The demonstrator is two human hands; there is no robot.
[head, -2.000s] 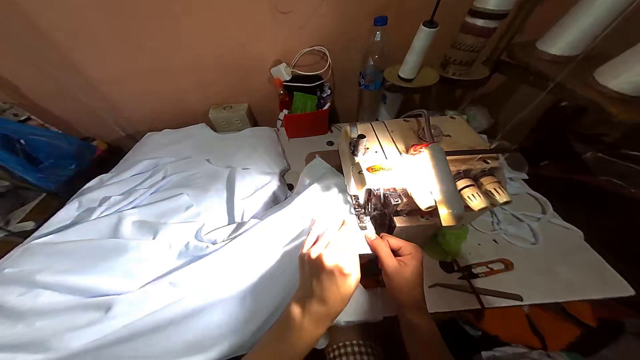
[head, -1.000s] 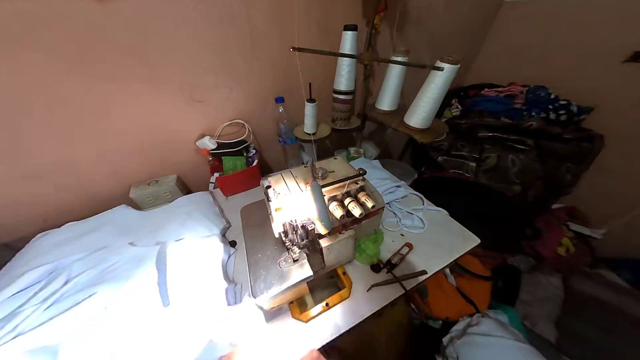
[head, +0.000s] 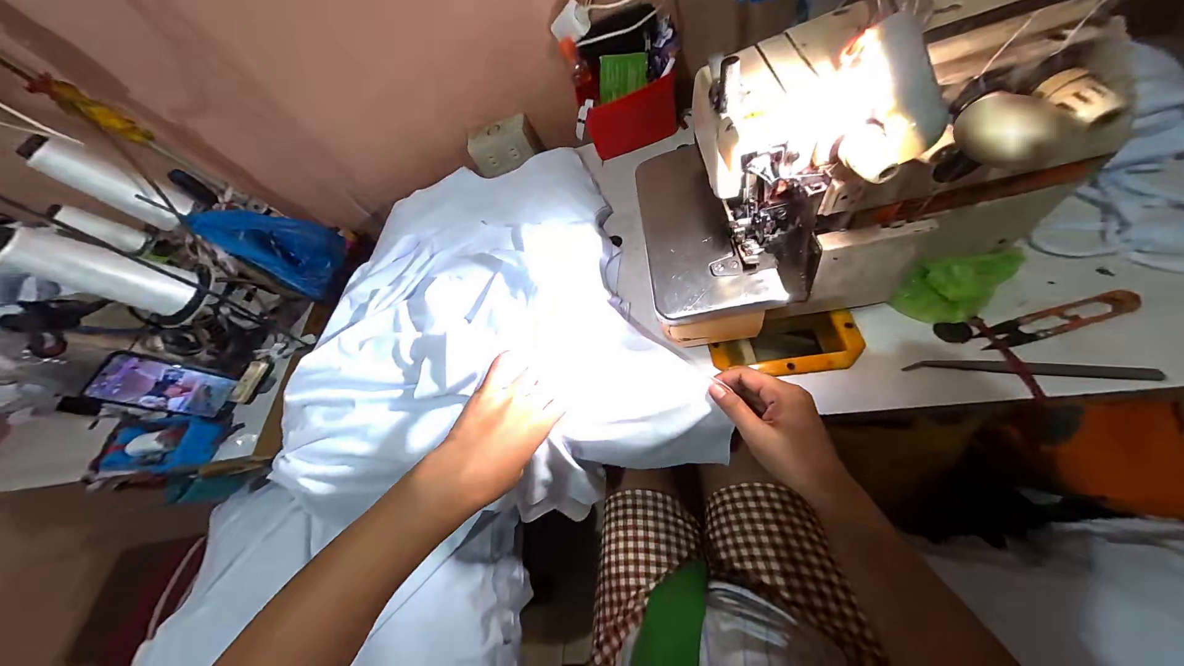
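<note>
White fabric (head: 435, 324) lies in a crumpled heap on the table, left of an overlock sewing machine (head: 832, 185). My left hand (head: 509, 416) rests on the fabric, its fingertips washed out by bright light; whether it grips any cloth is unclear. Between the thumb and index finger of my right hand (head: 763, 407) is pinched a corner of the fabric, just in front of the machine's yellow-edged opening (head: 837, 344). The cloth stretches between both hands. Under the machine's lit needle area, the metal work plate (head: 694, 240) has no cloth on it.
Thread snips (head: 1064, 324), tweezers (head: 1045, 370) and a green plastic bag (head: 957, 285) lie right of the machine. Behind stand a red container (head: 634, 120) and a socket box (head: 502, 145). At left are thread cones (head: 102, 180), a phone (head: 159, 384) and a blue plastic bag (head: 268, 250).
Two seconds ago both hands were close together at the machine's needle area with the fabric; now they are apart, left of and in front of it. The view has swung right, then back down and left.
</note>
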